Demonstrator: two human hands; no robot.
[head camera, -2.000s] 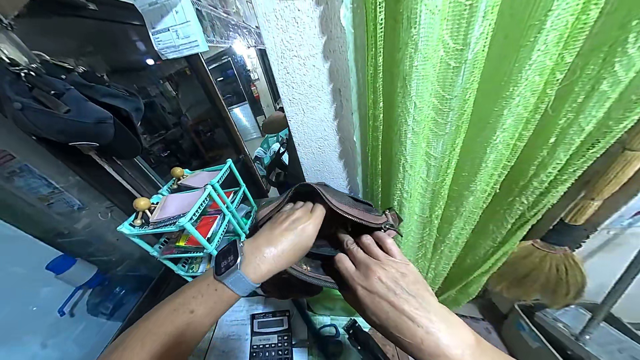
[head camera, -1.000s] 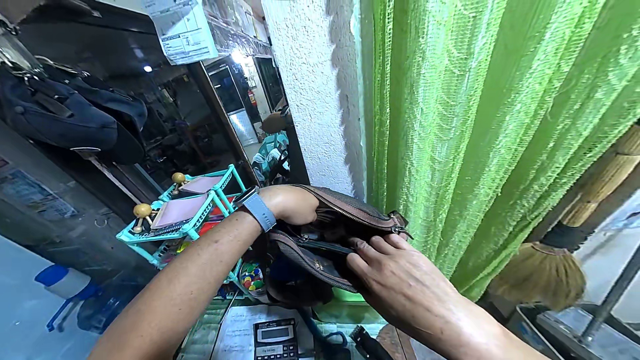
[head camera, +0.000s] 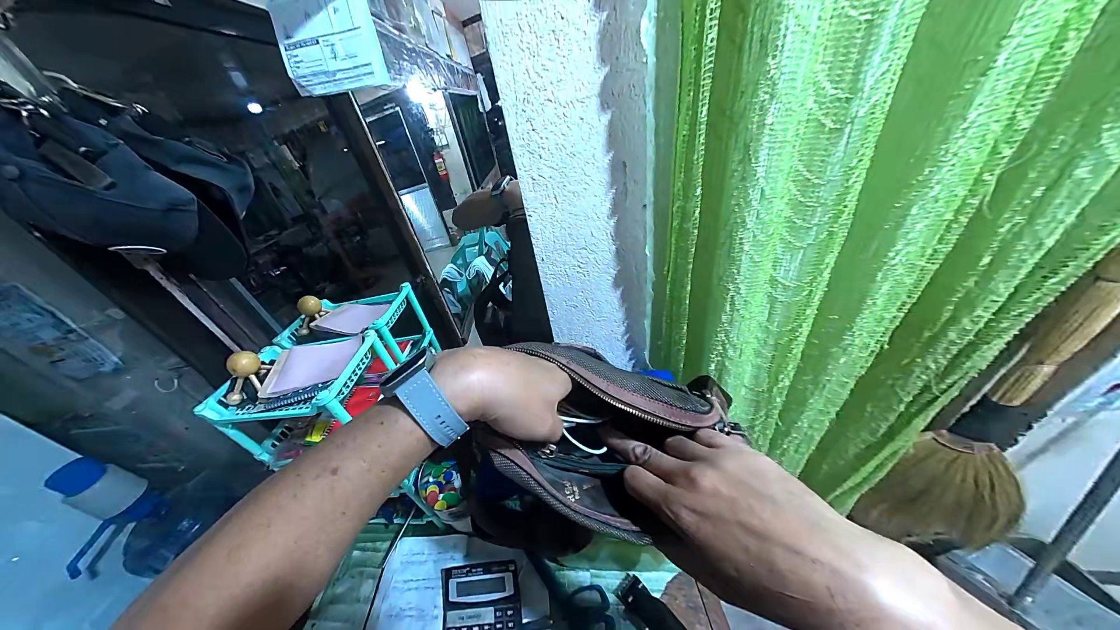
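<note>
A dark zippered bag (head camera: 569, 490) with brown trim gapes in front of me, its zipper undone. My left hand (head camera: 516, 394), with a grey-banded smartwatch (head camera: 426, 398) on the wrist, reaches into the opening; its fingertips are hidden. A white cable (head camera: 582, 437) curves out beside those fingers, and whether they grip it cannot be told. On the bag's right side, my right hand (head camera: 700, 490) rests at the opening with its fingers on the inner edge. Below the bag lie a calculator (head camera: 481, 595) and a written sheet of paper (head camera: 411, 573).
A turquoise plastic rack (head camera: 332, 402) holding notepads stands left of the bag. Green curtains (head camera: 814, 219) hang at right, near a straw broom (head camera: 945, 490). A white pillar (head camera: 569, 175) rises behind the bag. Dark caps (head camera: 114, 184) hang at upper left.
My left hand went deeper into the bag, then came partly back out. The white cable now shows at the opening. My right hand stays at the bag's right side.
</note>
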